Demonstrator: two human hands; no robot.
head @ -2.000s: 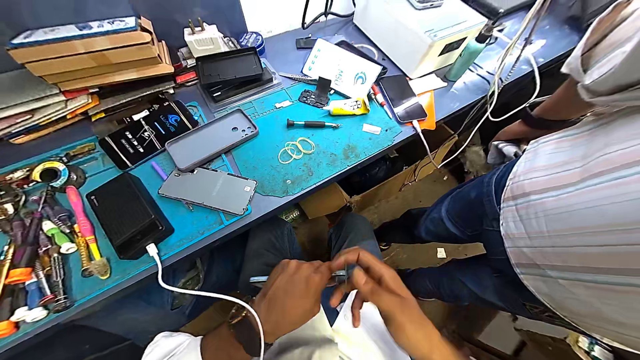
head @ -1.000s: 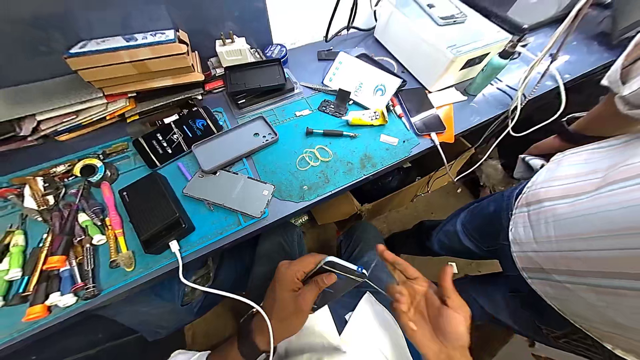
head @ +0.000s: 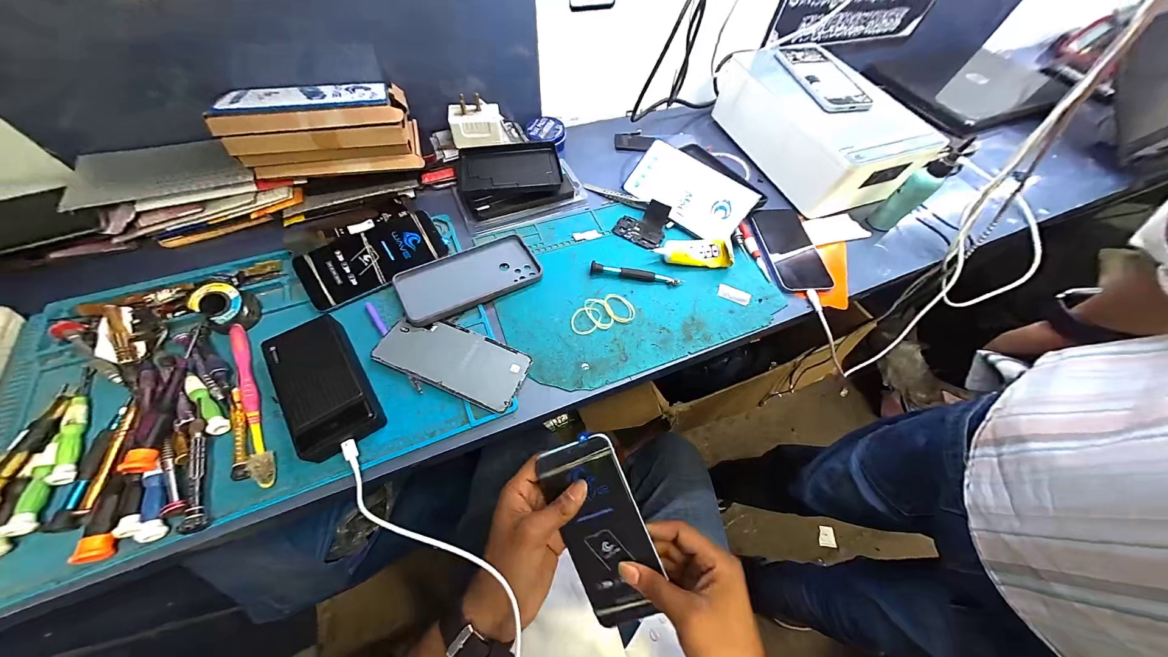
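Note:
A smartphone (head: 607,538) with a printed film on its dark front is held above my lap, screen side up. My left hand (head: 532,529) grips its left edge, thumb over the upper front. On the lower right edge lies my right hand (head: 698,584), its thumb on the front and its fingers bent by the side. A white cable passes over my left wrist from a black power bank (head: 324,388) on the bench. Nearest on the blue mat are a grey phone back panel (head: 452,363), a grey phone case (head: 468,279) and pale rubber bands (head: 602,314).
Screwdrivers (head: 137,456) crowd the mat's left side. Behind stand stacked cardboard boxes (head: 319,141) and a white box-shaped device (head: 826,137). A precision screwdriver (head: 634,274), a yellow glue tube (head: 696,253) and a charging phone (head: 792,251) lie farther right. A person in a striped shirt (head: 1086,474) stands at right.
The phone, seen edge-on between my hands one second ago, now shows its front. My right hand, spread apart from it then, now touches its lower right edge.

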